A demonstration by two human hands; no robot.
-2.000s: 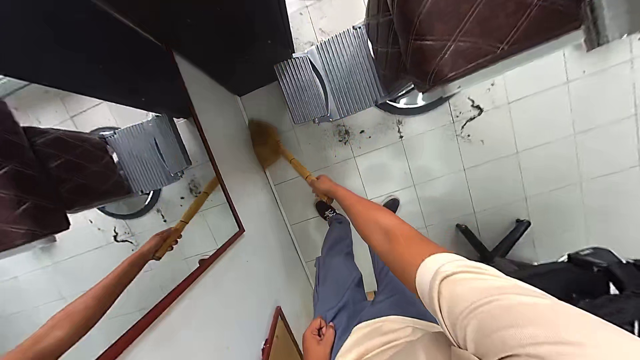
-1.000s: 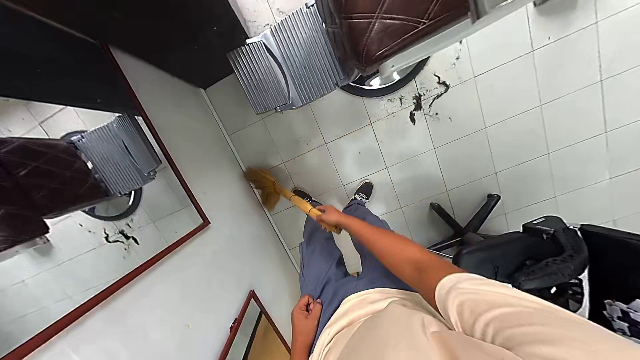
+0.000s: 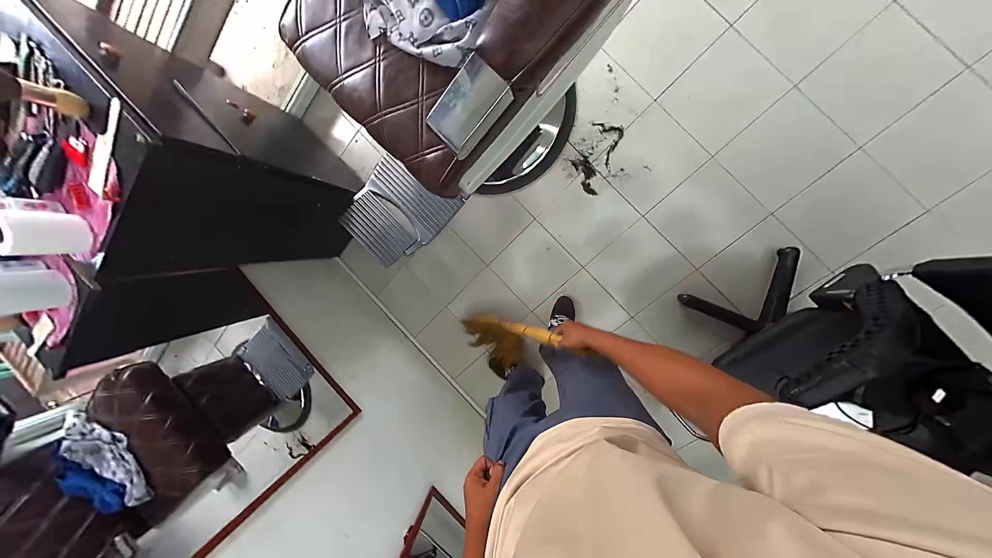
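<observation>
My right hand (image 3: 576, 339) grips the yellow handle of a short broom (image 3: 496, 337), its brown bristles blurred above the tiles beside my shoe. At my left hip, my left hand (image 3: 484, 473) pinches the cloth of my blue-grey trousers (image 3: 515, 415). Clumps of dark hair (image 3: 589, 167) lie on the tiled floor (image 3: 697, 186), near the round base of a brown barber's chair (image 3: 387, 85). The broom head is apart from these clumps.
A ribbed metal footrest (image 3: 399, 209) juts from the barber's chair. Left stand a dark cabinet (image 3: 225, 209) and a framed wall mirror (image 3: 353, 411). A black wheeled chair (image 3: 821, 349) is at right, its legs reaching over the floor. A cloth (image 3: 426, 31) lies on the brown seat.
The broom has moved away from the wall's foot to beside my shoes. My left hand stays at my trousers. The view has swung, bringing the cabinet top and more of the brown chair into sight.
</observation>
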